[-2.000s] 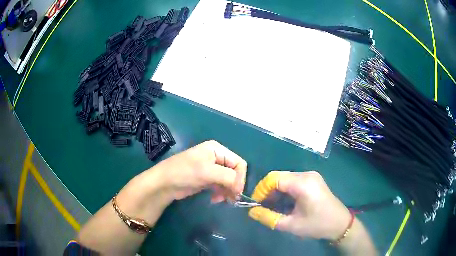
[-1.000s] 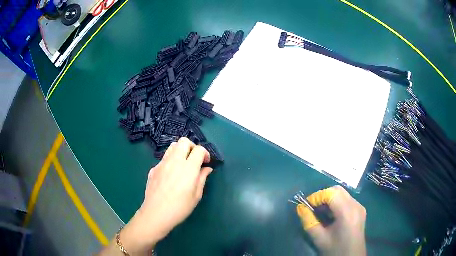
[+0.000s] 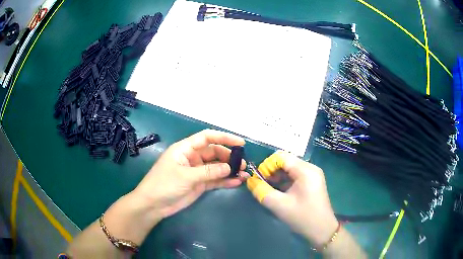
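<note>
My left hand [image 3: 195, 169] holds a black connector housing [image 3: 236, 161] upright between thumb and fingers. My right hand [image 3: 289, 189], with yellow-orange finger cots on thumb and finger, grips the wires [image 3: 255, 171] of a black-sleeved cable, their tips close to the housing. Whether any tip is inside a cavity cannot be told. The cable [image 3: 369, 218] shows again to the right of my right wrist. Loose black housings [image 3: 96, 96] lie heaped at the left.
A white sheet [image 3: 233, 76] in clear plastic lies beyond my hands. A sample harness [image 3: 284, 23] crosses its top. Unfinished sleeved cables [image 3: 406, 131] are stacked at right, bare wires towards the sheet. A blue bin [image 3: 458, 91] is at the right edge, red-orange scissors [image 3: 38, 18] at upper left.
My left hand was at the heap one second ago. It has moved right with a housing and now meets my right hand and its wires. The camera view has shifted.
</note>
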